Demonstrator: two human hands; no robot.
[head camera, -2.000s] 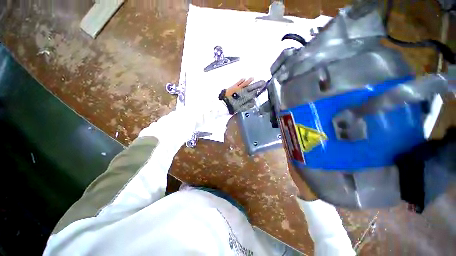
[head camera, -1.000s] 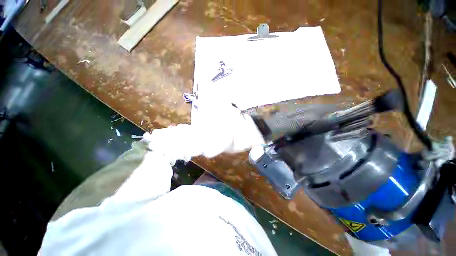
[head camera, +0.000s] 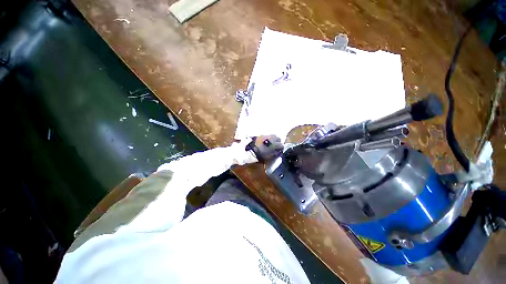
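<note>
The straight knife cutting machine (head camera: 388, 205), blue and silver, stands tilted in view at the right, over its silver base plate (head camera: 293, 188) near the table's front edge. My left hand (head camera: 267, 147), in a grey mesh glove with an orange-tan patch, is at the near corner of the white fabric lay (head camera: 333, 89), against the cutter's blade housing. Its fingers are mostly hidden. My right hand is hidden; only a white sleeve shows below the motor. Silver clamps sit at the lay's back edge (head camera: 340, 43), left edge (head camera: 244, 96) and on top (head camera: 283, 74).
The worn brown table (head camera: 183, 66) has a pale flat strip (head camera: 191, 8) at the back left. The black cable (head camera: 450, 105) runs from the machine to the back right. White scraps (head camera: 165, 122) lie on the green floor at the left.
The cutter has turned and shifted toward the table's front edge, below the lay. My left hand has moved from on the lay to its near corner. The lay sits further right in view.
</note>
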